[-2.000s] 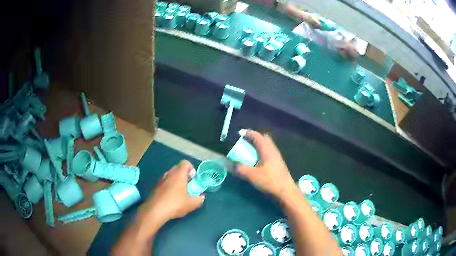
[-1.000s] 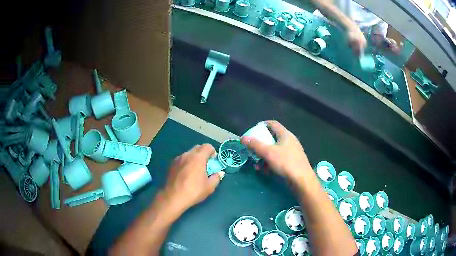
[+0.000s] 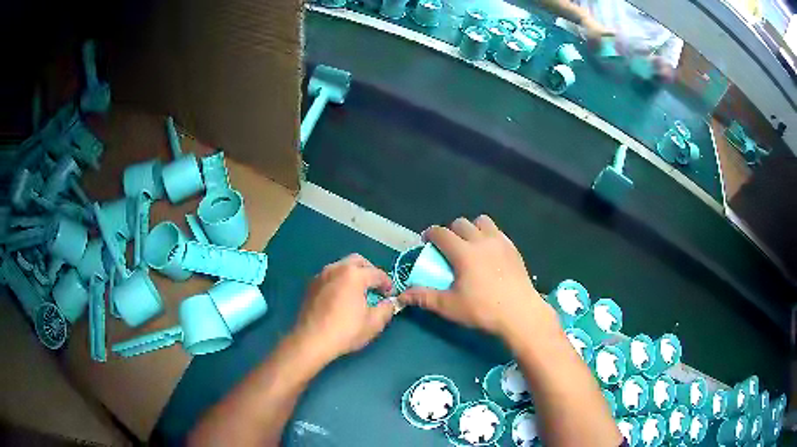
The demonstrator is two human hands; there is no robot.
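Note:
My left hand [image 3: 345, 301] holds a teal handled housing [image 3: 405, 269] by its handle, low over the dark green bench top. The handle is mostly hidden by my fingers. My right hand [image 3: 472, 275] holds a teal cup part [image 3: 432, 269] against the open barrel of the housing. The cup part sits tilted at the barrel's mouth; how far it is in cannot be told. The thumbs of both hands nearly meet below the barrel.
An open carton [image 3: 223, 105] at left holds jumbled teal housings [image 3: 205, 323]. Rows of cup parts with white inserts [image 3: 431, 400] stand at right. Teal units [image 3: 613, 180] lie on the dark belt [image 3: 489, 166]. Across it, a person's blurred arm [image 3: 577, 17] shows over more teal parts.
My right hand has brought the cup part onto the barrel's mouth. The unit on the belt has moved left, partly behind the carton, and another unit has appeared at right.

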